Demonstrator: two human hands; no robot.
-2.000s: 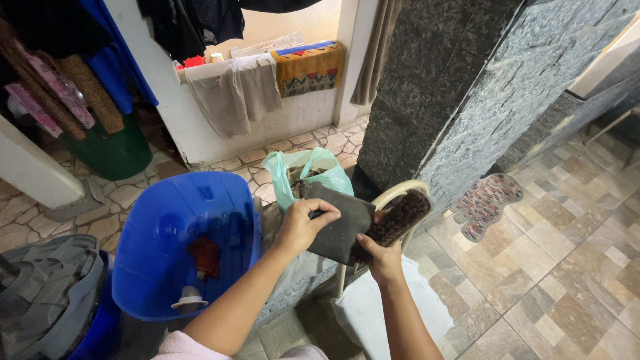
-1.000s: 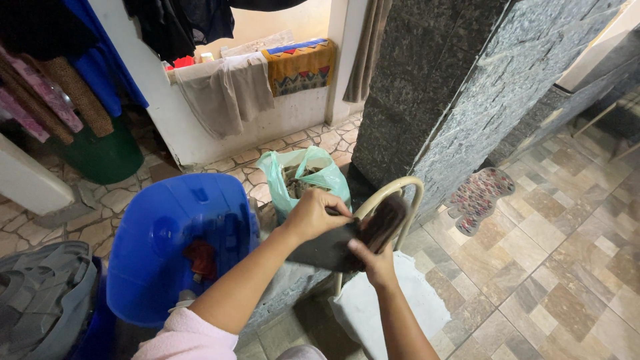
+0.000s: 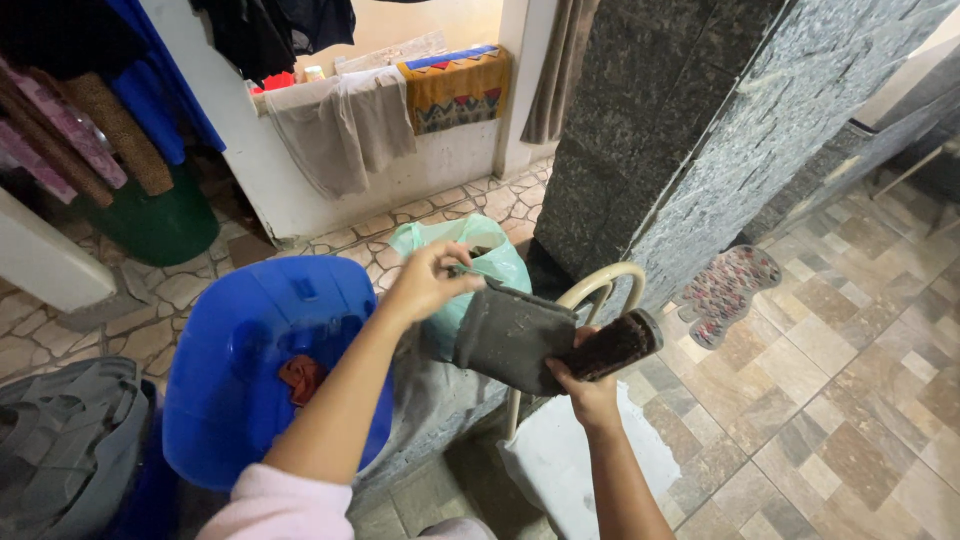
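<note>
My right hand (image 3: 589, 382) grips a dark brush with brown bristles (image 3: 611, 347) together with a dark grey, flat piece of rubber or fabric (image 3: 514, 337) that has light specks on it. Beyond the piece's upper left edge, my left hand (image 3: 435, 281) is raised with thumb and fingers close together; something thin and pale shows at the fingertips, too blurred to name. Just behind that hand, a light green plastic bag (image 3: 495, 259) stands with its mouth open and dark matter inside.
A blue plastic tub (image 3: 217, 337) with a reddish-brown cloth (image 3: 301, 379) in it is at left, beside a grey plastic object (image 3: 71, 442). A chair with a white seat (image 3: 592, 457) stands below my hands. A stone-clad pillar (image 3: 637, 135) rises behind; a patterned mat (image 3: 731, 292) lies right.
The left hand has moved off the dark grey piece, toward the green bag. The brush has swung from upright beside the piece to tilted out to the right, with its bristles showing.
</note>
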